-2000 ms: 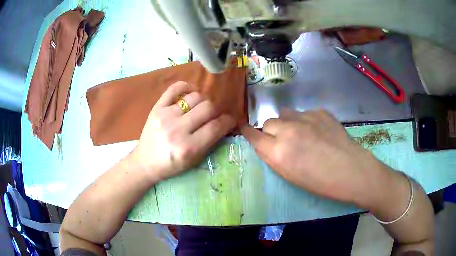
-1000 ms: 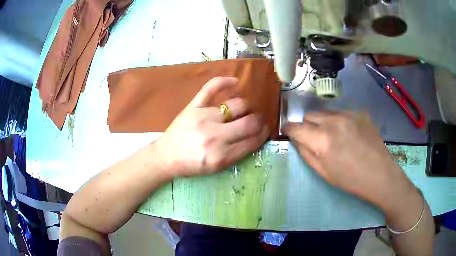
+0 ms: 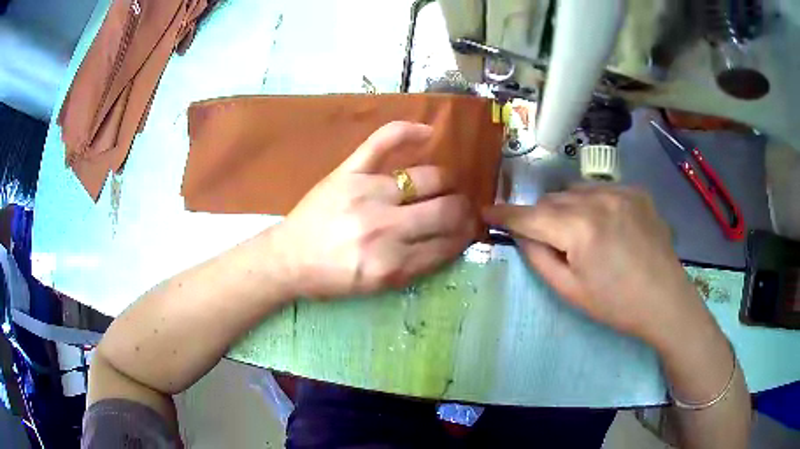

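Note:
A rust-brown fabric panel (image 3: pixel 263 158) lies flat on the table, its right end by the needle area of the sewing machine head (image 3: pixel 583 79). My left hand (image 3: pixel 382 219) rests on the panel's right half, fingers bent, pressing it down. My right hand (image 3: pixel 596 250) is at the panel's lower right corner, its index fingertip touching the edge beside my left fingertips. Whether the right fingers pinch the cloth is hidden. A yellow piece (image 3: pixel 496 111) shows at the panel's upper right corner. The needle is hidden behind the pale guard.
A pile of brown cut pieces (image 3: pixel 123 79), one with a zipper, lies at the upper left. Red-handled snips (image 3: pixel 709 188) lie right of the machine, with a brown scrap (image 3: pixel 702 121) behind them. A dark phone-like rectangle (image 3: pixel 770 285) is at the right edge.
The view has shifted, so the machine and snips appear farther right. Both hands stay at the panel's right end, with only small finger changes. The panel's right edge remains near the needle area.

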